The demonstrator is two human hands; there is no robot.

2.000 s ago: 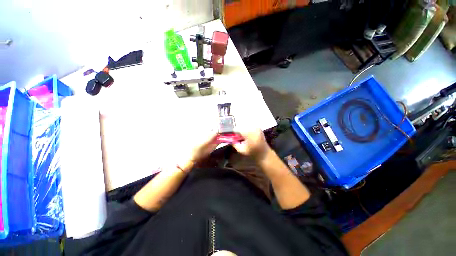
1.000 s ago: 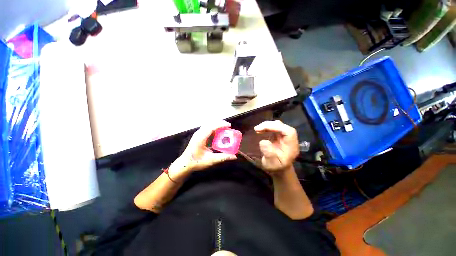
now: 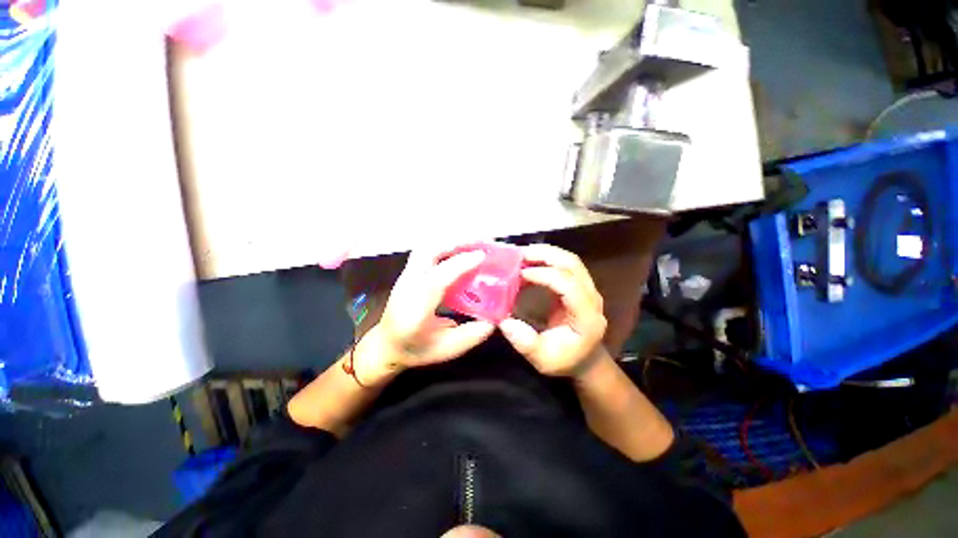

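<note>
A bright pink moulded cover (image 3: 485, 286) is held in front of my body, just off the bench's front edge. A dark opening shows in it. My left hand (image 3: 425, 315) grips it from the left, fingers and thumb around it. My right hand (image 3: 559, 313) touches its right side with fingertips and thumb. A grey metal mould bar with bare square cores (image 3: 643, 168) lies at the bench's right front corner.
The white bench (image 3: 368, 126) spans the top. A long white roll (image 3: 126, 210) lies along its left edge, beside clear plastic over blue crates (image 3: 26, 210). Pink pieces (image 3: 200, 29) lie at the back left. At right, a blue tray (image 3: 830, 336) holds a metal bar (image 3: 835, 250) and coiled dark hose (image 3: 893, 236).
The cover is off the core seen two seconds ago, and that bare core rests on the bench. My right hand has closed in onto the cover. The view has shifted lower and closer.
</note>
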